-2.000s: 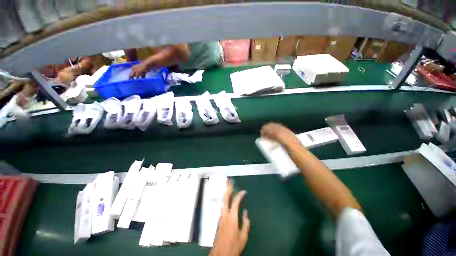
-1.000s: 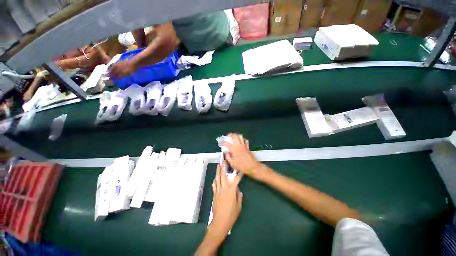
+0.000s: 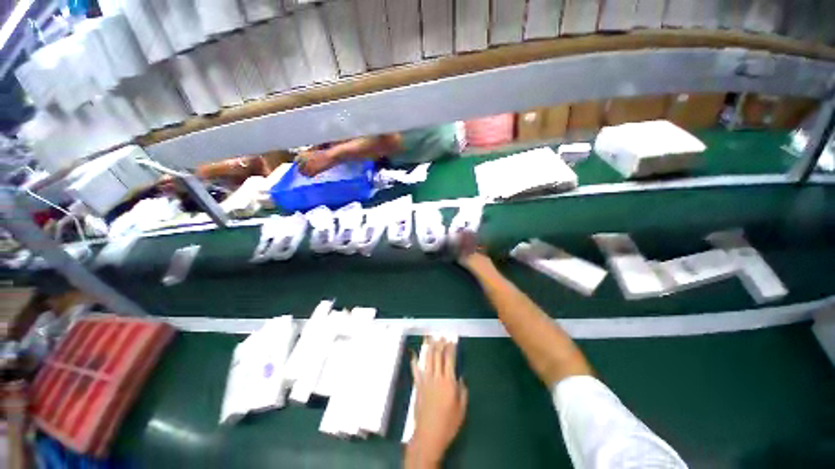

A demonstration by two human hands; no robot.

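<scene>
My left hand point(image 3: 440, 396) lies over a slim white unit carton point(image 3: 410, 417) on the green bench, its fingers along the carton. My right hand point(image 3: 465, 245) is stretched across the belt at the right end of the row of bagged products point(image 3: 348, 228). It touches or grips the last bagged product point(image 3: 468, 216); its fingers are blurred. A group of white cartons point(image 3: 364, 385) lies side by side to the left of my left hand.
Several white cartons point(image 3: 559, 267) lie on the belt at right. A pale rail point(image 3: 586, 327) divides bench and belt. A red divided tray point(image 3: 96, 383) stands at left. A person's arm reaches into a blue bin point(image 3: 320, 188). A shelf point(image 3: 568, 86) crosses above.
My right hand has moved from beside my left hand to the bagged products. Another carton now lies on the belt at right. The pouch that was between my hands is no longer visible.
</scene>
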